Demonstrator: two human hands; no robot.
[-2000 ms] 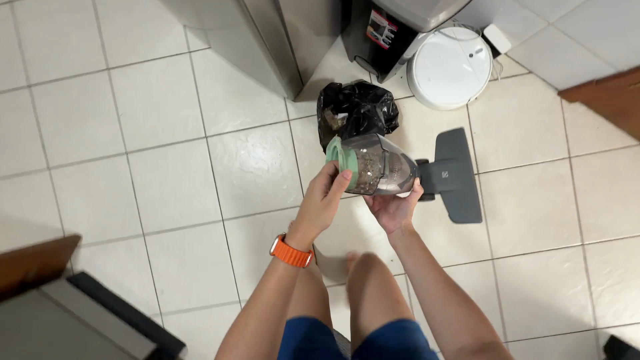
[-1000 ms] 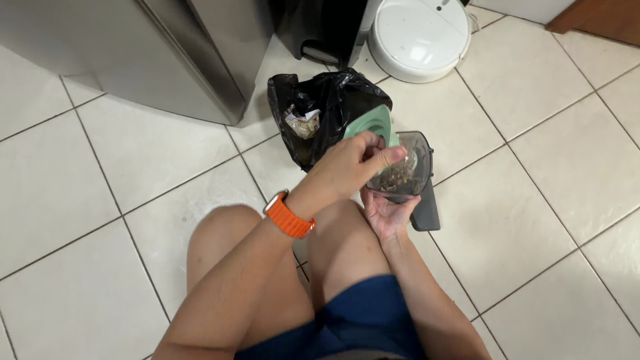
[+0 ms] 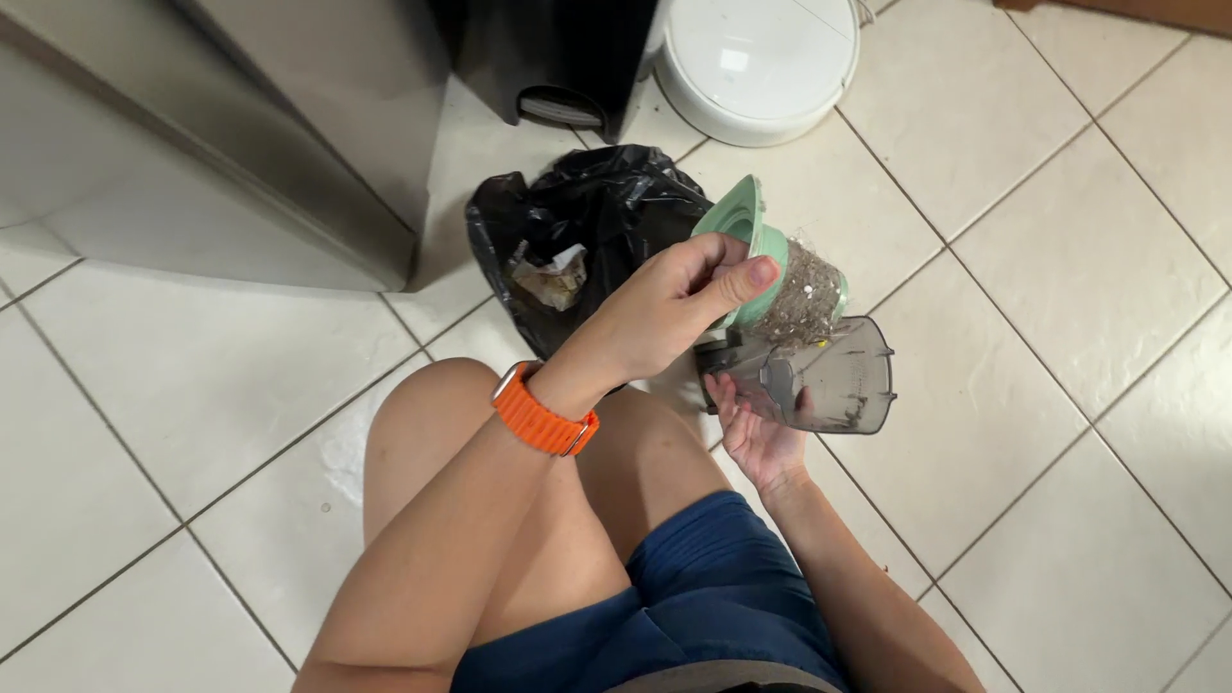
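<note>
My left hand (image 3: 674, 298), with an orange-banded watch at its wrist, grips the rim of a green vacuum filter holder (image 3: 765, 269). Grey dust, hair and crumbs (image 3: 807, 294) coat the filter's narrower part, which points right. Just below it, my right hand (image 3: 760, 428) holds a transparent grey plastic dust cup (image 3: 833, 380) from underneath, its wide end toward the right. Some debris clings inside the cup. Left of the filter, an open black plastic bag (image 3: 616, 207) lies on the floor with crumpled light-coloured waste (image 3: 551, 274) in it.
A round white robot vacuum (image 3: 760, 58) sits on the tiled floor beyond the bag. Beside it stands a black bin-like container (image 3: 549, 58). A stainless-steel appliance (image 3: 289, 144) rises at the upper left. My bent knees are close below the bag.
My left hand has drawn the green filter holder out of the dust cup, exposing its dust-covered part. The cup has tipped toward the right in my right hand. The view has moved closer to the floor.
</note>
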